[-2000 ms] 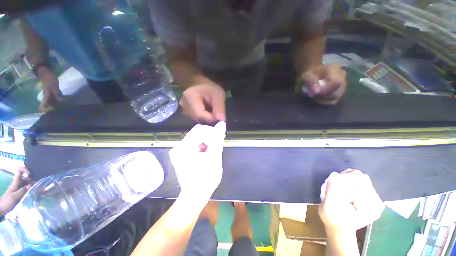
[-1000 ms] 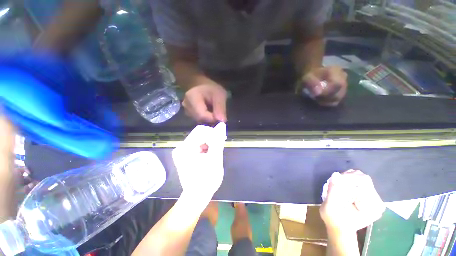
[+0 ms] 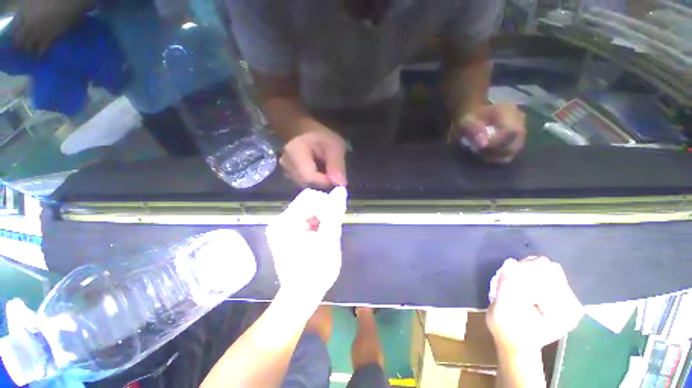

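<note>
The glossy black display panel reflects both hands. A thin pale gold trim runs above the dark grey strip. My left hand is over the trim, thumb and finger pinched together at the glass; overexposure hides whether anything is between them. My right hand is curled in a fist at the strip's lower edge; its reflection shows something small and whitish in the fingers, perhaps a cleaning wipe. A large clear plastic bottle lies tilted at the left, its base near my left hand.
Open cardboard boxes stand below the strip on a green floor. Papers and a keyed device are at the lower right. Legs show below. The panel reflects another person with blue cloth at upper left.
The blurred blue cloth that crossed the left side has gone and shows only as a reflection. The other person's hand at the left edge has gone. My left hand has shifted slightly right.
</note>
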